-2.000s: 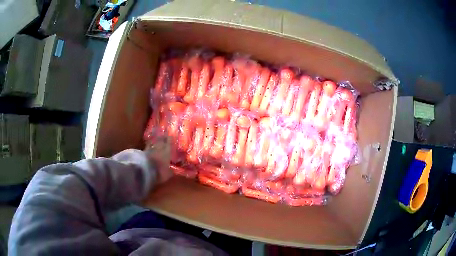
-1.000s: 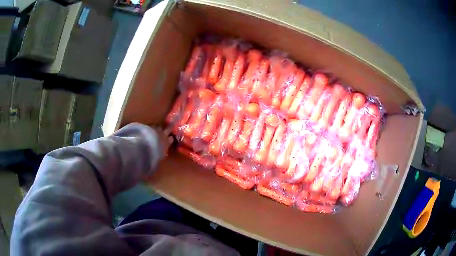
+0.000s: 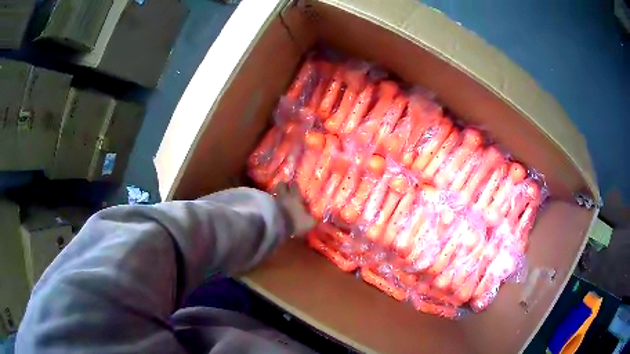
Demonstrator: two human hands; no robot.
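A large open carton (image 3: pixel 228 138) holds bagged orange-red parts (image 3: pixel 387 187) in two long upright rows. Several more bagged parts (image 3: pixel 383 282) lie flatter and lower along the near side. My left hand (image 3: pixel 296 211) reaches in from the lower left, in a grey sleeve. Its fingers touch the near row towards its left end. The hand is blurred, and I cannot tell whether it grips a part. My right hand is not in view.
A yellow-orange and blue tape dispenser (image 3: pixel 577 328) is cut off at the lower right, on the dark bench outside the carton. Closed brown cartons (image 3: pixel 41 131) stand at the left. Grey floor (image 3: pixel 525 41) shows beyond the carton.
The view has turned, so the carton appears more tilted and further right. My left hand has moved from the left end of the near row rightward along its near side.
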